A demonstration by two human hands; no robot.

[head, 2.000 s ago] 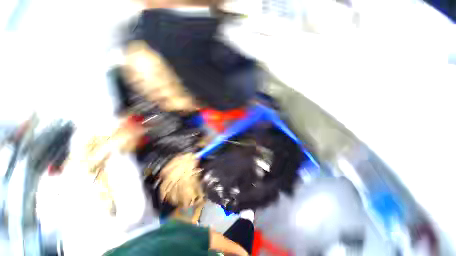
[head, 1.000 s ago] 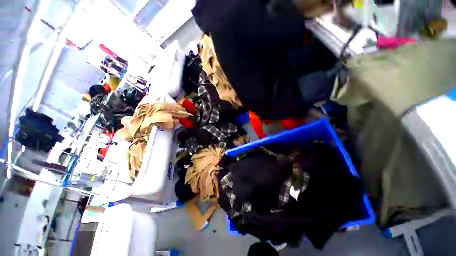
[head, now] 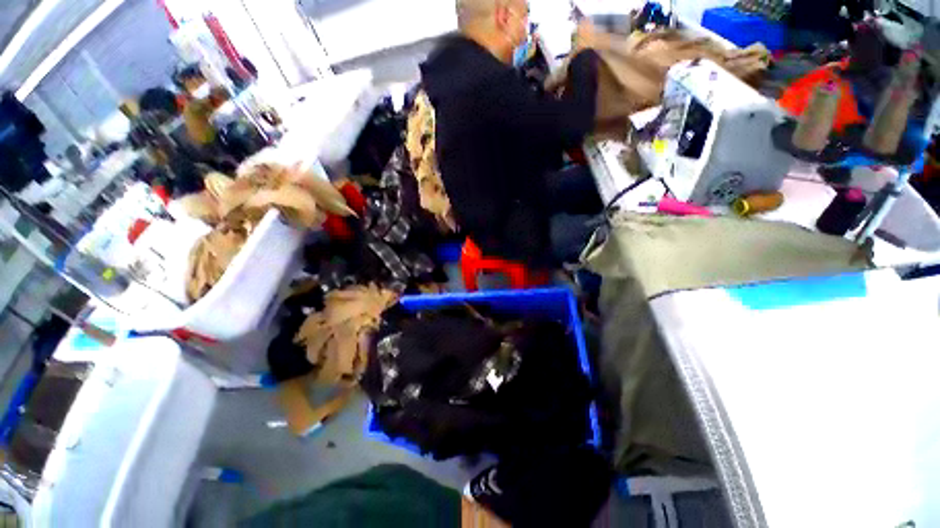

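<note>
A blue plastic crate [head: 476, 300] stands on the floor in front of me. Black garments with black-and-white plaid parts [head: 443, 356] are heaped in it, with a small white label [head: 495, 381] on top. Green cloth [head: 376, 500] shows at the bottom edge, beside a strip of bare skin. Next to it is a black item with white stripes [head: 484, 483]; I cannot tell whether it is worn or loose. Neither of my hands can be made out.
A person in black [head: 490, 139] sits on a red stool [head: 495, 270] behind the crate, beside a sewing machine [head: 711, 129]. Olive cloth [head: 660, 340] hangs at a white table [head: 825, 402] on the right. Tan pieces [head: 345, 330] lie left of the crate.
The view has steadied and tilted up, so the seated person's head and the sewing machine now show. The crate appears further left and more level than one second ago.
</note>
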